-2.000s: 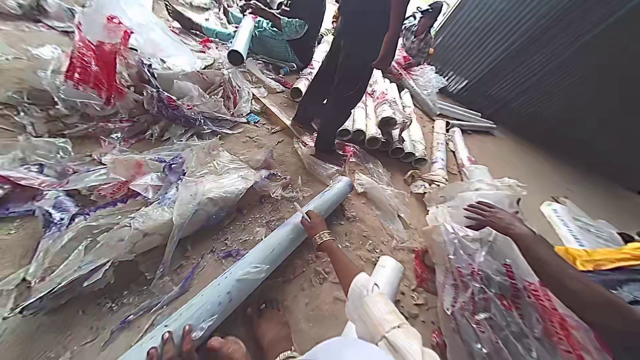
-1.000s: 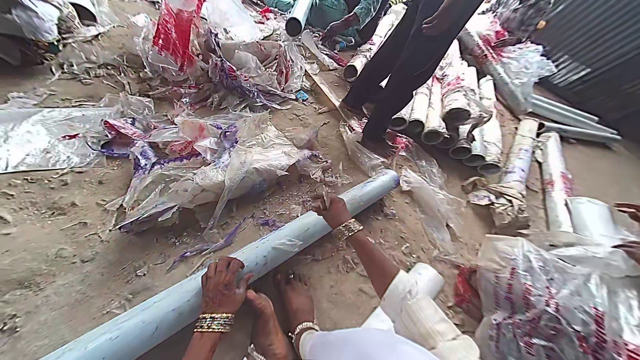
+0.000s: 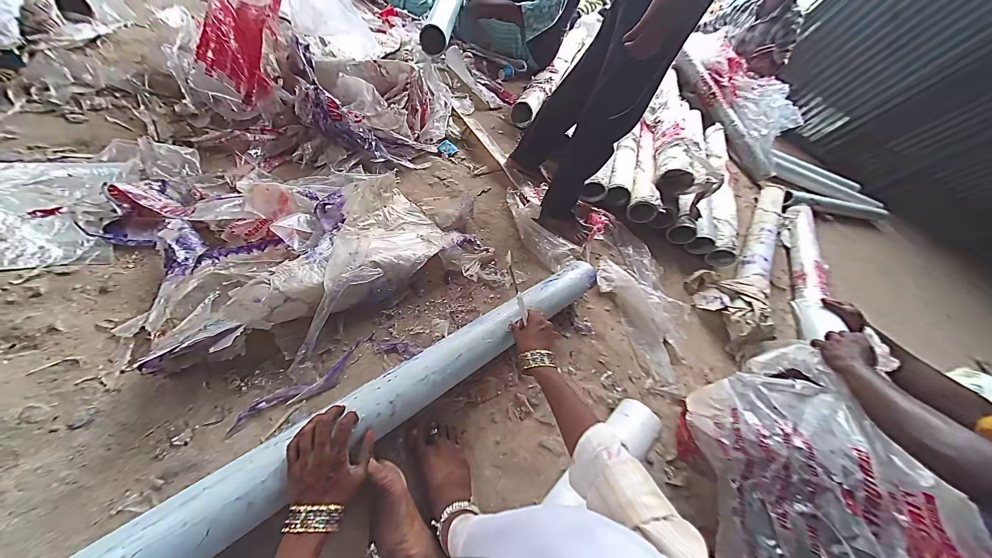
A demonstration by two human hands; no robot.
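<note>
A long pale blue-grey plastic pipe [image 3: 418, 380] lies slantwise on the dirt ground, from the lower left to the middle. My left hand [image 3: 325, 457], with bangles at the wrist, rests on the pipe's near part, fingers spread. Farther along, my right hand [image 3: 535, 333] is closed on a thin knife [image 3: 518, 288], whose blade points up over the pipe near its far end. My bare feet [image 3: 442, 469] are just beside the pipe. A white pipe [image 3: 637, 426] lies by my right forearm, partly hidden by my sleeve.
Torn plastic wrapping [image 3: 372, 240] is heaped at the left. Several wrapped pipes [image 3: 643, 174] lie behind a standing person's legs [image 3: 589, 108]. At the right, a co-worker's hands [image 3: 845, 341] grip another wrapped pipe [image 3: 807, 263] above printed plastic sheeting [image 3: 821, 457]. Corrugated metal sheeting [image 3: 907, 101] stands at the upper right.
My left hand shows on the pipe higher in view than two seconds ago. The co-worker's hands at the right are now together on a wrapped pipe; earlier one was held over the plastic.
</note>
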